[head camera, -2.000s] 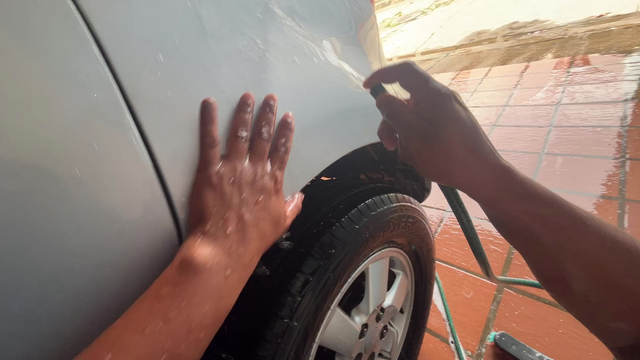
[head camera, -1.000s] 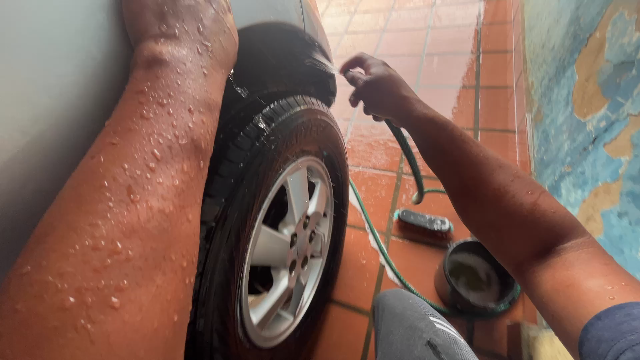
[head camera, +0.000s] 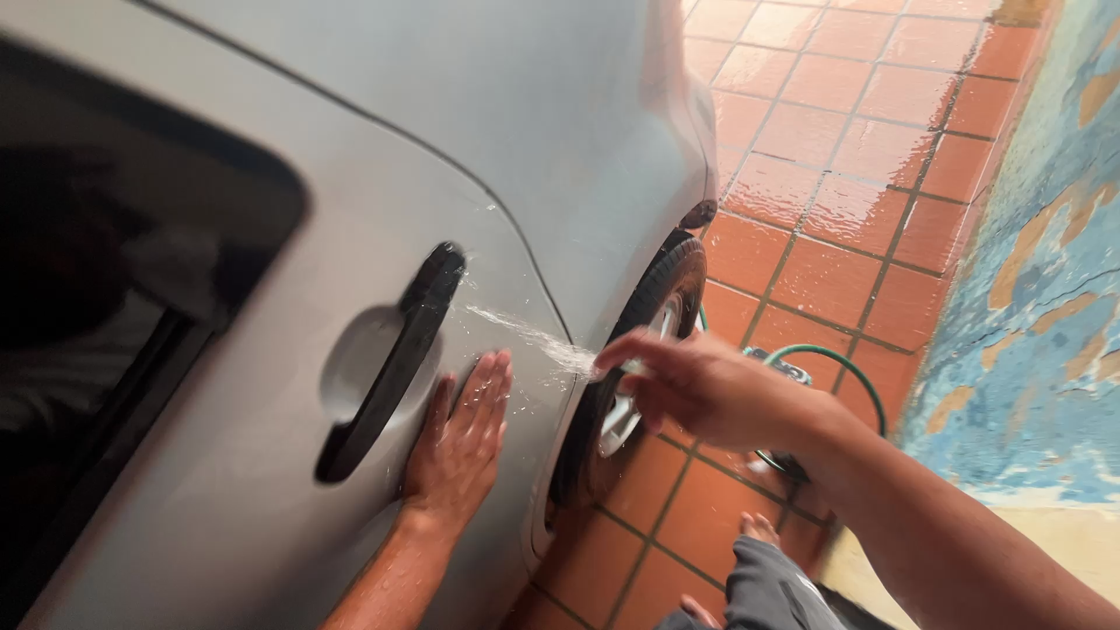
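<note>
My left hand (head camera: 459, 446) lies flat and wet on the silver car door (head camera: 289, 525), just right of the black door handle (head camera: 394, 367). To its right, my right hand (head camera: 691, 385) is closed around the end of a hose, mostly hidden by the fingers. A spray of water (head camera: 534, 337) leaves it leftward and strikes the door near the top of the handle. Behind my right hand is the rear wheel with its black tire (head camera: 665, 276) and silver rim. The green hose (head camera: 862, 376) loops over the floor beyond my right forearm.
The floor of wet orange tiles (head camera: 831, 210) runs along the car. A wall with peeling blue paint (head camera: 1032, 367) stands at the right. The dark car window (head camera: 131, 219) is at the left. My bare feet and grey-clothed leg (head camera: 770, 577) show at the bottom.
The view has swung to the door. My left hand has gone from the body panel by the wheel to the door beside the handle. The spray now hits the door instead of the wheel area.
</note>
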